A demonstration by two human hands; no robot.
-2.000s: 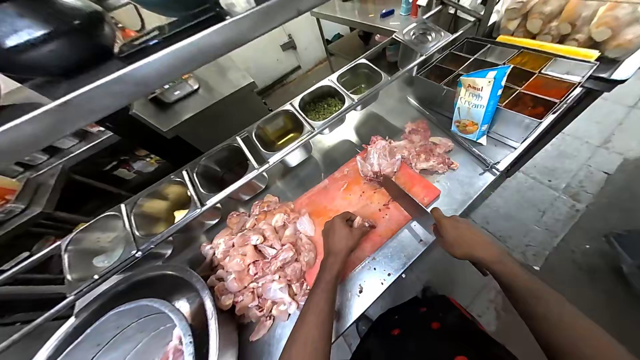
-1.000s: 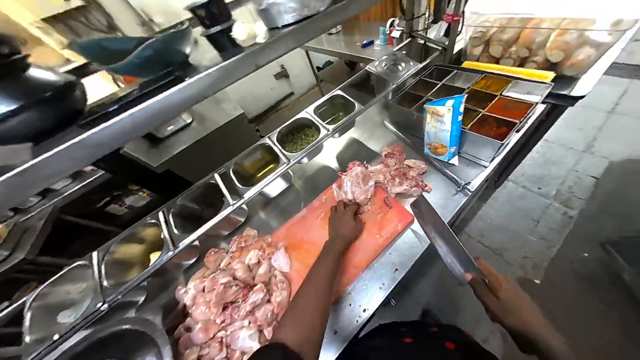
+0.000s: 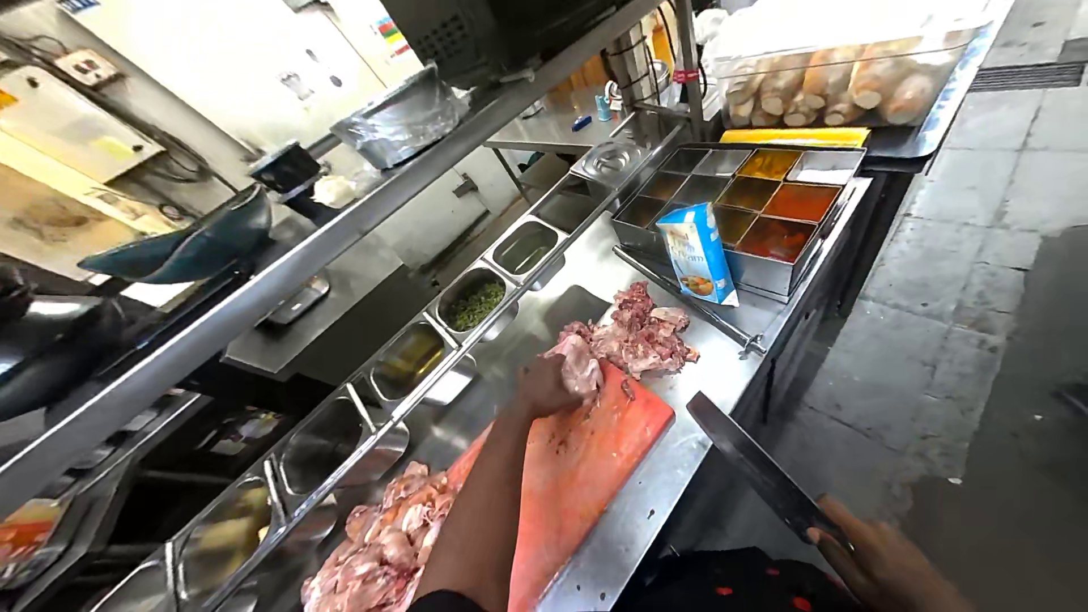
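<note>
My left hand (image 3: pixel 546 388) grips a pale piece of raw chicken (image 3: pixel 578 364) at the far end of the orange-red cutting board (image 3: pixel 586 459). Just beyond it lies a heap of darker raw chicken pieces and bones (image 3: pixel 646 336) on the steel counter. In my right hand (image 3: pixel 867 544) is the handle of a large, broad-bladed knife (image 3: pixel 752 463), held off the board, past the counter's front edge. A big pile of cut raw chicken (image 3: pixel 387 540) sits at the near left end of the board, partly hidden by my left forearm.
Steel inset pans, one with chopped green herbs (image 3: pixel 474 302), line the counter's back beneath a metal rail (image 3: pixel 314 242). At the far right stand a cream carton (image 3: pixel 699 255), a steel rod (image 3: pixel 684 297), a sectioned spice box (image 3: pixel 722 242) and a clear bin of long pale items (image 3: pixel 850 85).
My left hand has moved from the board's middle to the chicken at its far end. The knife has left the board and moved right, past the counter's edge. The view has shifted.
</note>
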